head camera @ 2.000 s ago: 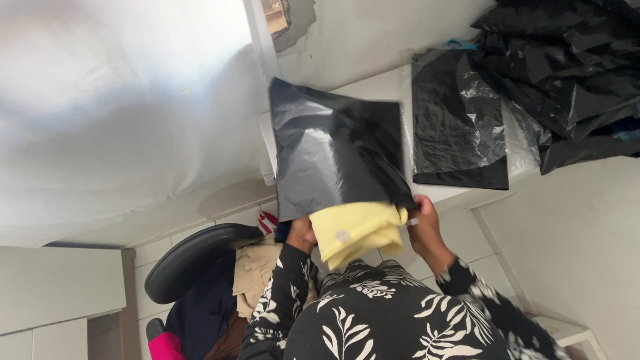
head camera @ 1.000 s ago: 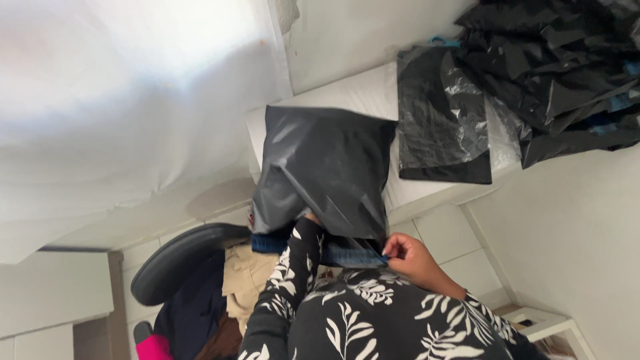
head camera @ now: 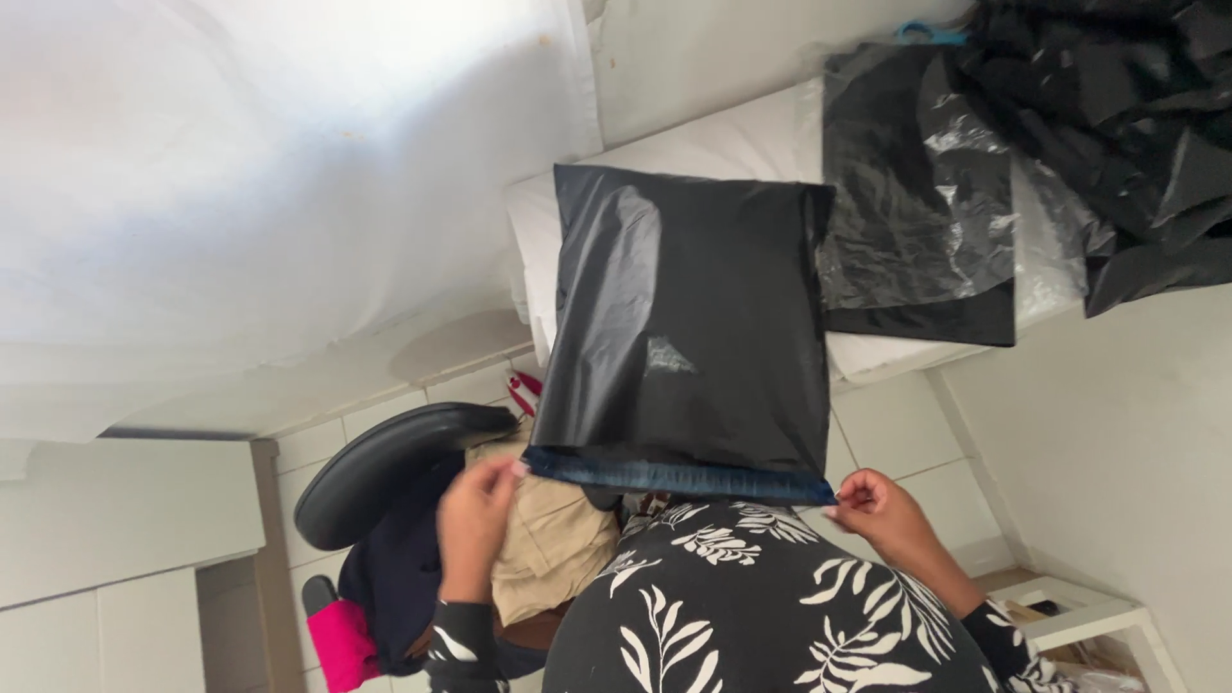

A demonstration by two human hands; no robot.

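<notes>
A black plastic mailing bag (head camera: 698, 318) lies flat on the white-covered surface, its open end toward my body, with a dark blue strip (head camera: 674, 476) along that edge. My left hand (head camera: 478, 510) pinches the left corner of the strip between thumb and fingers. At the opposite corner, my right hand (head camera: 881, 515) grips the edge with its fingertips. The yellow cloth seen earlier is not visible; the bag's inside is hidden.
Flat black bags in clear plastic (head camera: 919, 192) lie to the right, beside a heap of black plastic (head camera: 1136, 125). A black chair (head camera: 385, 472) holding beige cloth (head camera: 549, 539) stands at lower left. A white shelf unit (head camera: 1088, 611) is at lower right.
Two seconds ago the yellow cloth was at the bag's mouth; now it is out of sight. My left hand has come out from the bag's mouth to its left corner. The bag's edge is drawn straight.
</notes>
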